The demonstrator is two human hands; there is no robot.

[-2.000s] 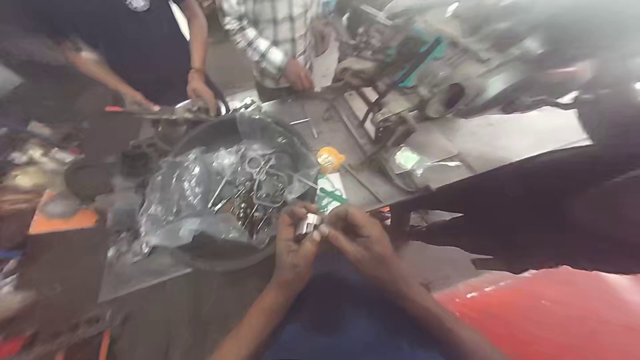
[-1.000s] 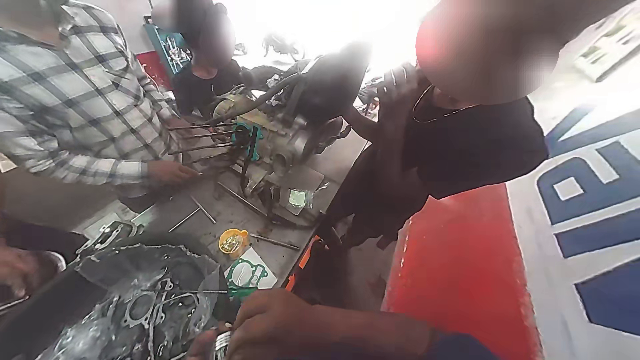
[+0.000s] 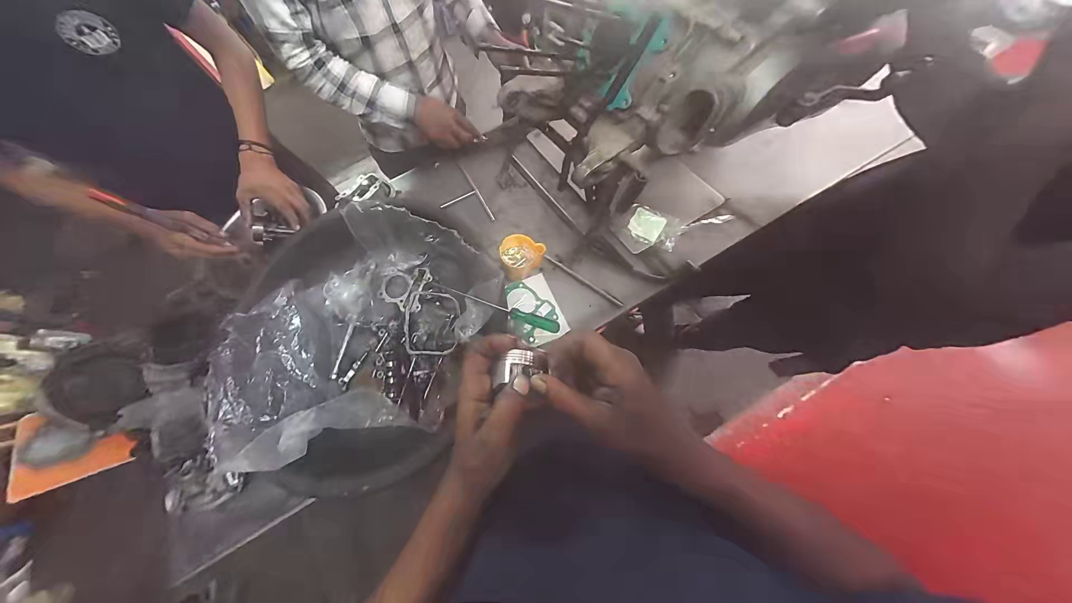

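A small metal engine piston (image 3: 521, 365) with ring grooves around its upper side is held between both my hands, low in the middle of the head view. My left hand (image 3: 488, 389) grips it from the left, thumb on its lower side. My right hand (image 3: 599, 377) pinches its right side with thumb and fingers. Just beyond lies a green-handled screwdriver (image 3: 534, 320), its shaft pointing left over the basin, on a white card with a green gasket (image 3: 551, 296). An orange cup (image 3: 521, 255) of small metal parts stands behind the card.
A black basin (image 3: 368, 481) lined with plastic holds gaskets, bolts and other parts at left. An engine (image 3: 670, 105) rests on a metal stand at the back right. A co-worker's hands (image 3: 272, 197) handle a metal part beyond the basin; another person's hand (image 3: 448, 124) rests near the table edge.
The view has swung strongly and come back. The piston stays in my hands. The co-worker at the left, only partly seen a second ago, shows more fully now.
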